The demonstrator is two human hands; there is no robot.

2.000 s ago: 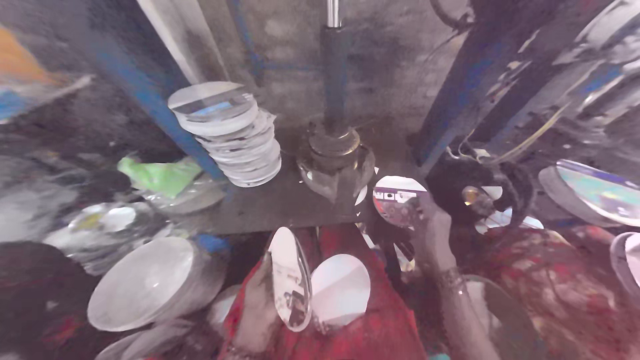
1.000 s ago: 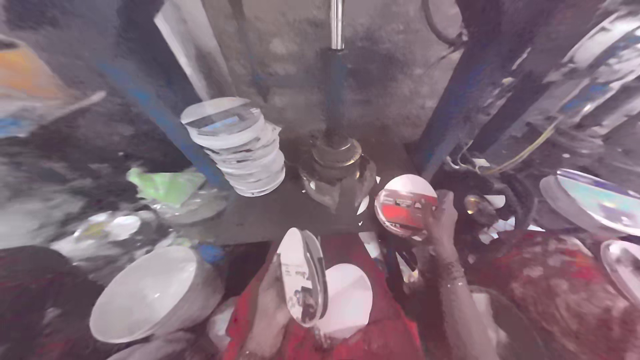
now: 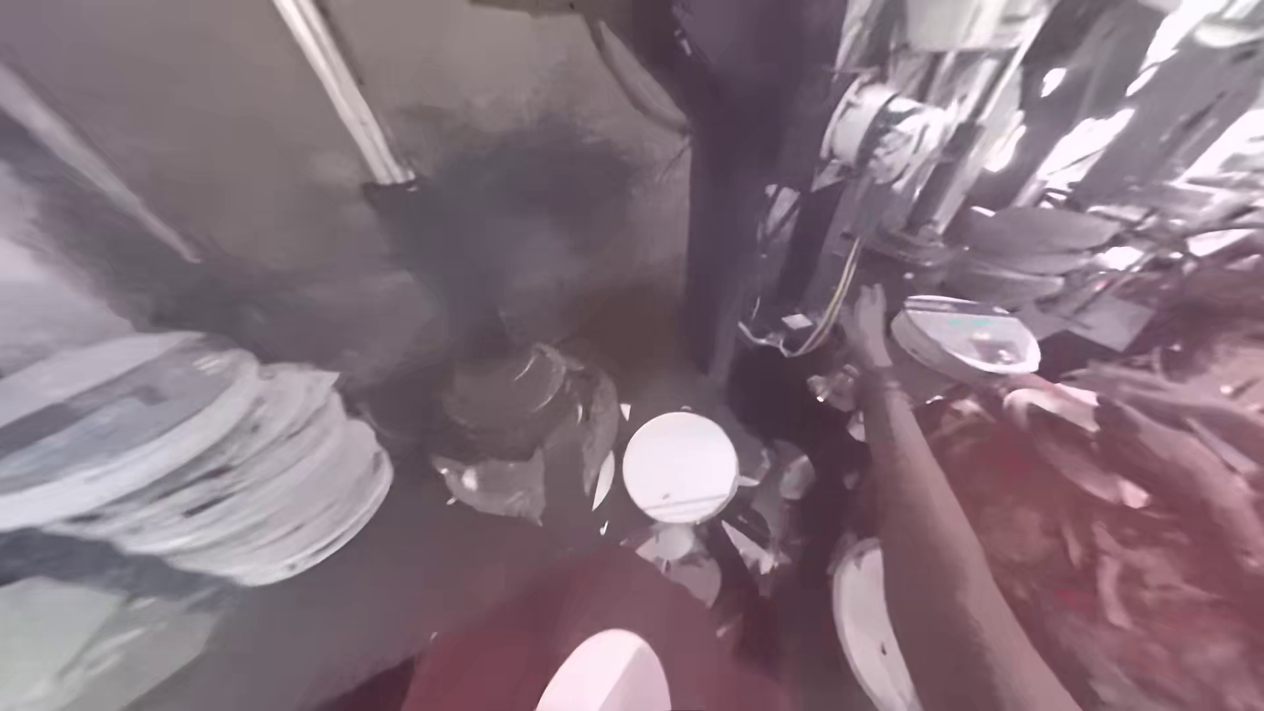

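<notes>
My right hand (image 3: 868, 321) reaches far out at the right, beside a dark post and a looped yellowish cable, with its fingers partly spread; it appears to hold nothing. Just right of it is a stack of round plates (image 3: 973, 341) with a shiny top. My left hand is out of view. A white round disc (image 3: 680, 467) lies near the base of the press, among shiny scraps (image 3: 755, 548). Another pale disc (image 3: 610, 676) rests on red cloth at the bottom edge.
A tall stack of round discs (image 3: 296, 474) stands at the left. The dark metal press die (image 3: 523, 415) is in the middle. A dark upright post (image 3: 741, 178) rises right of it. At the right sits another person in red (image 3: 1066, 513), with arms partly visible.
The view has swung markedly to the right. My right hand has let go of the round disc and reached outward. My left hand, earlier holding discs, has left the view.
</notes>
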